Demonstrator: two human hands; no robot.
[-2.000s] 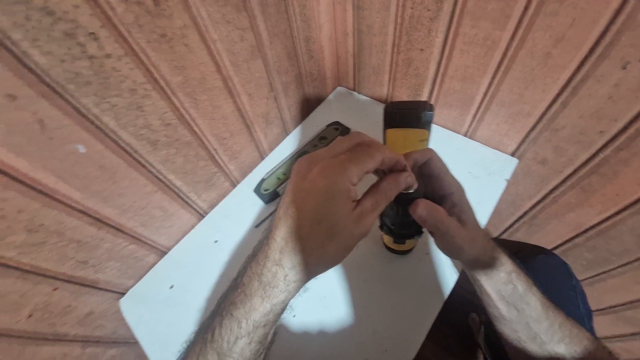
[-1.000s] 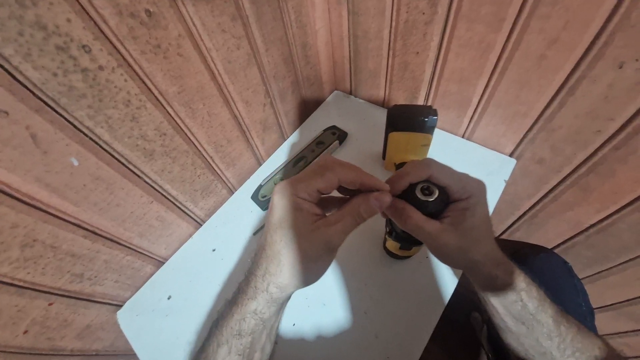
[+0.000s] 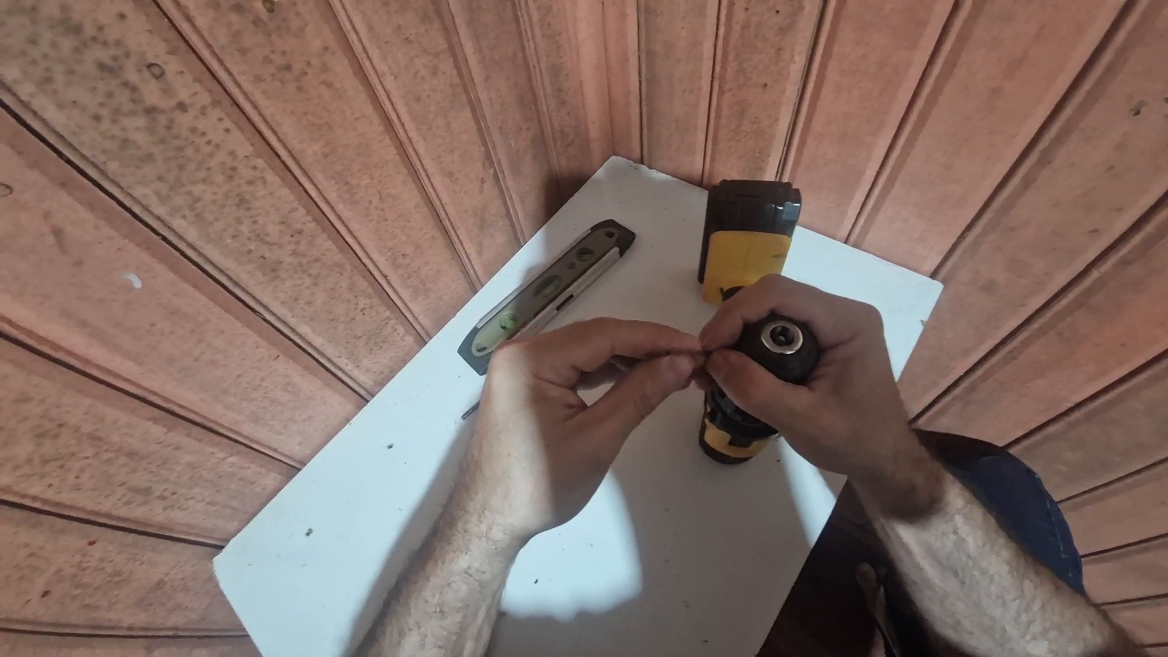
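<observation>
A yellow and black cordless drill [image 3: 746, 260] stands with its chuck [image 3: 780, 339] facing up toward me. My right hand [image 3: 826, 374] wraps around the chuck, its thumb and forefinger reaching left. Those fingertips meet the thumb and forefinger of my left hand [image 3: 575, 411], just left of the chuck. Something small and thin seems pinched between the fingertips; what it is cannot be made out. Left of the drill, beyond my left hand, lies a torpedo level [image 3: 552, 290] with green vials. A thin dark rod [image 3: 471, 410] shows partly beside my left wrist.
A white tabletop [image 3: 338, 511] carries the tools, with small dark specks on it. Pinkish wooden plank walls [image 3: 365, 137] meet behind its far corner. At the lower right are a dark blue thing [image 3: 1027, 511] and a dark area beside the table edge.
Two seconds ago my left fingers were over the chuck and hid its opening. They have moved left off it, and the chuck's open end shows.
</observation>
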